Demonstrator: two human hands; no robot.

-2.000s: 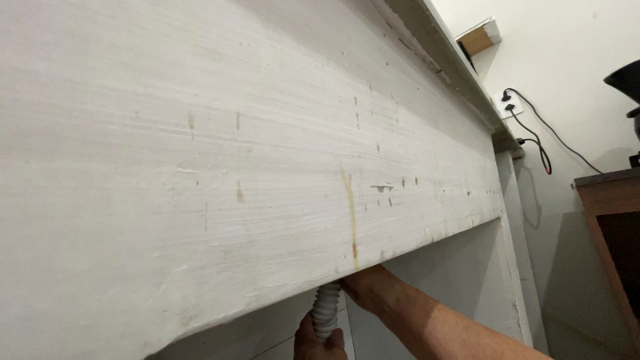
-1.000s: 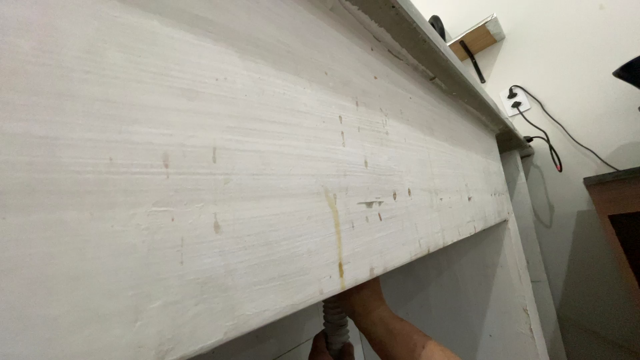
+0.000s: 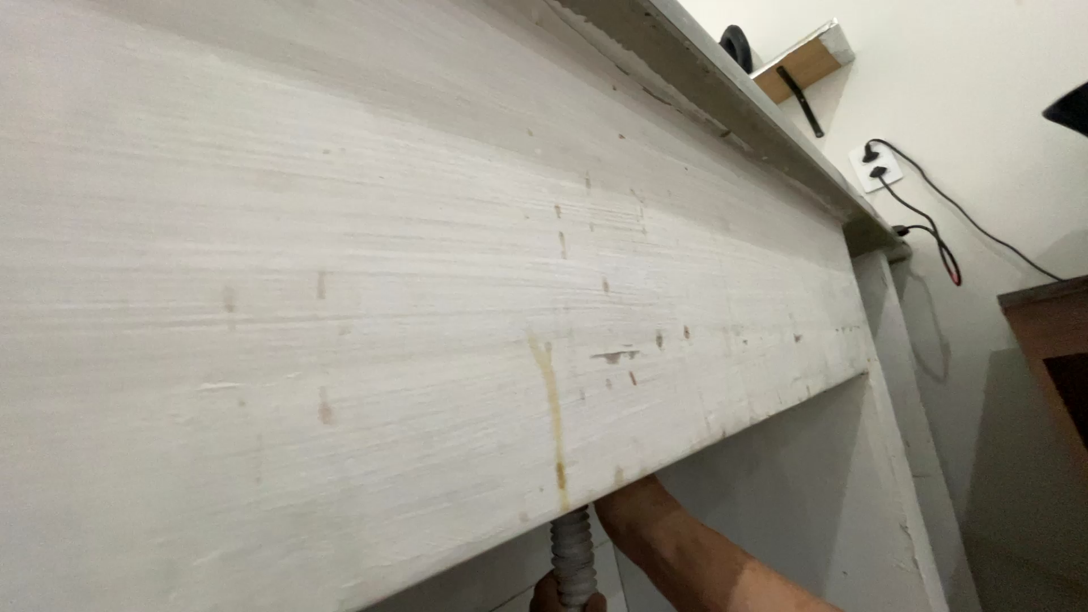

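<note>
A grey corrugated drain hose (image 3: 573, 557) hangs down from behind the lower edge of a white-painted wooden panel (image 3: 408, 323). My left hand (image 3: 565, 595) is closed around the hose at the bottom of the view, with only its fingers and part of the hand showing. Just right of the hose, my right forearm (image 3: 688, 544) reaches up behind the panel. The panel hides my right hand, so what it touches cannot be seen. The hose's upper end is hidden too.
A worn countertop edge (image 3: 731, 110) runs above the panel. White side boards (image 3: 914, 476) stand at the right. Beyond are a wall outlet (image 3: 875, 166) with black cords, a bracketed wall shelf (image 3: 803, 68) and a brown wooden cabinet (image 3: 1054, 340).
My right hand has gone further up behind the panel, with less of the forearm in view. My left hand stays around the hose, now lower in the view.
</note>
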